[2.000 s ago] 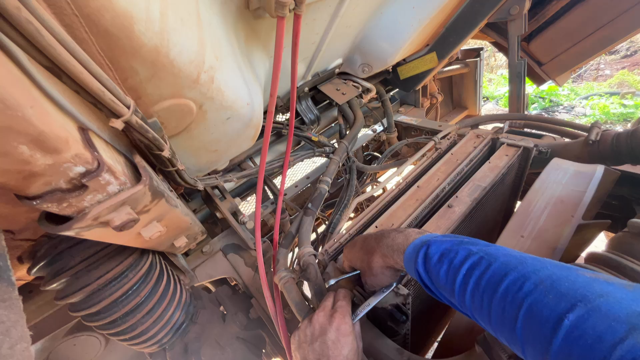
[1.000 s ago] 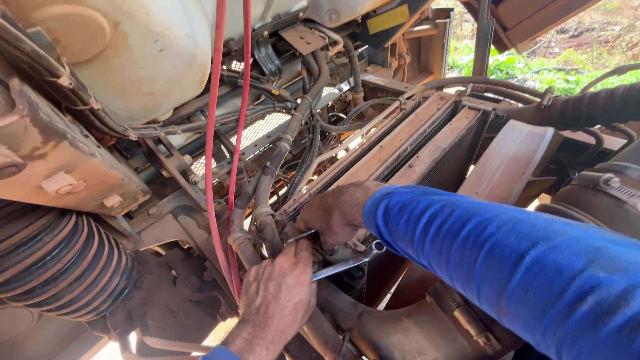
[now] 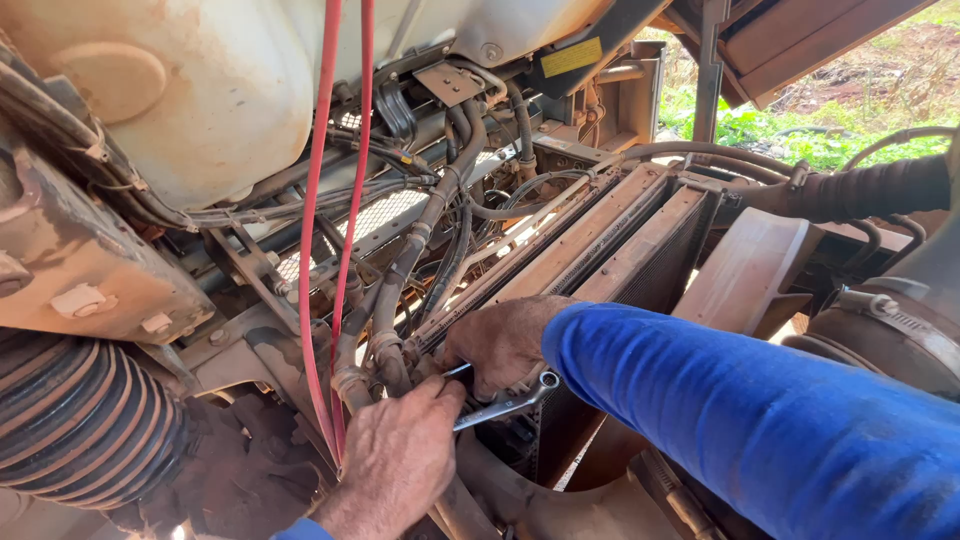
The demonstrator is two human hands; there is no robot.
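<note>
My left hand (image 3: 397, 457), low in the middle, grips a chrome ring-ended wrench (image 3: 499, 411); its ring end points up and right, beneath my other wrist. My right hand (image 3: 506, 345) reaches down beside the near end of the dusty radiator or cooler cores (image 3: 592, 251), its fingers bent and mostly hidden. Between the two hands a short piece of a second metal tool (image 3: 457, 369) shows; which hand bears it is unclear. Whatever the tools sit on is hidden behind the fingers. A blue sleeve (image 3: 720, 382) covers my right arm.
Two red hoses (image 3: 309, 262) hang just left of the hands. Dusty hoses and cables (image 3: 435, 199) run behind them. A ribbed black bellows (image 3: 82, 420) lies lower left, a pale tank (image 3: 202, 90) upper left. At right are a metal fan blade (image 3: 750, 270) and a hose clamp (image 3: 900, 319).
Both hands stay together at the near end of the cores. More of my left hand and its blue cuff now shows. The view has shifted.
</note>
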